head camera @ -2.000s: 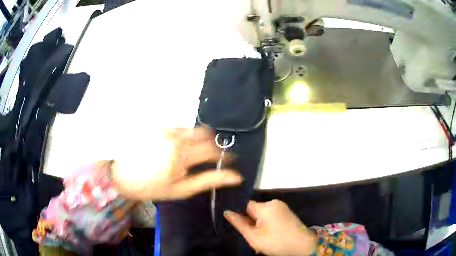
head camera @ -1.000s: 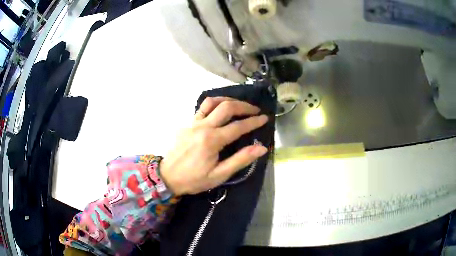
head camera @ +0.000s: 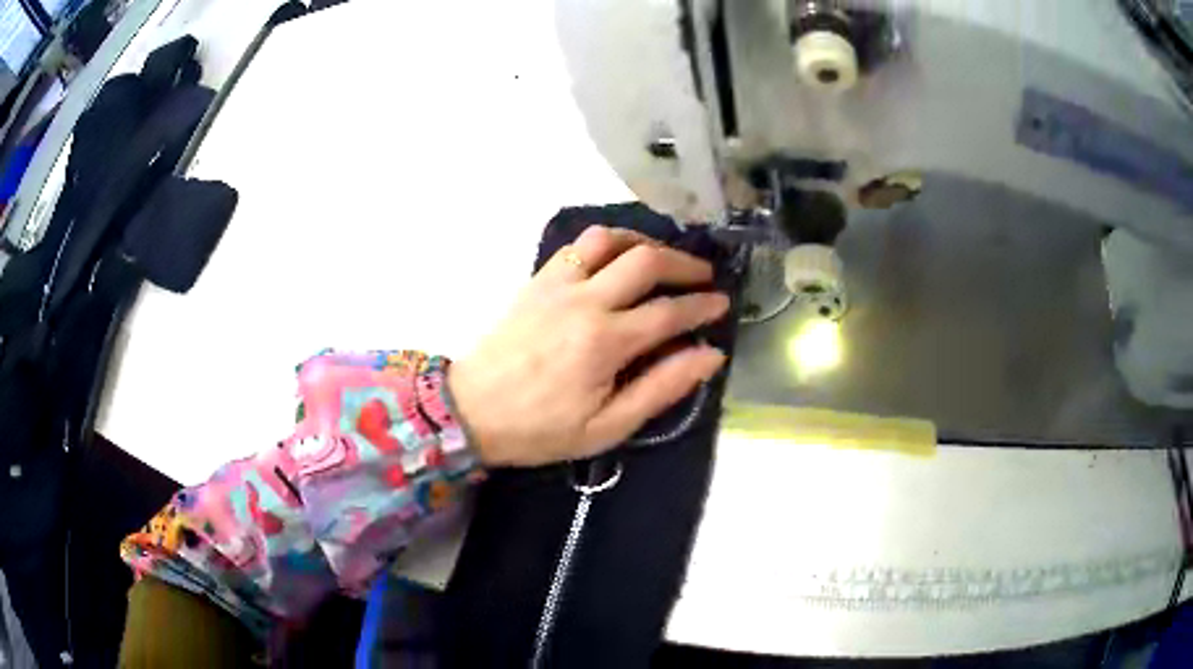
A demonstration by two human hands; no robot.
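A dark panel [head camera: 628, 549] lies on the white table and hangs over its front edge. Its far end, with the rounded pocket piece [head camera: 582, 222], reaches the presser foot [head camera: 746, 235] under the machine head. My left hand [head camera: 595, 333] lies flat on the pocket piece, fingers spread and pressing it down, a ring on one finger. A metal zipper [head camera: 563, 575] runs down the panel below my hand, with a ring pull [head camera: 597, 480] at its top. A curved zipper [head camera: 678, 421] shows partly beneath my fingers. My right hand is not in view.
The sewing machine head [head camera: 942, 105] is overhead at the right, above the steel bed [head camera: 968, 340]. Yellow tape [head camera: 837, 429] lies along the bed's front edge. A printed ruler [head camera: 968, 582] marks the table. Dark pieces [head camera: 118, 183] hang at the left table edge. A blue edge shows below [head camera: 380, 621].
Over the last second, the panel, my left hand and the machine sit slightly further right in view. Earlier, my left hand came down onto the pocket piece and my right hand left view.
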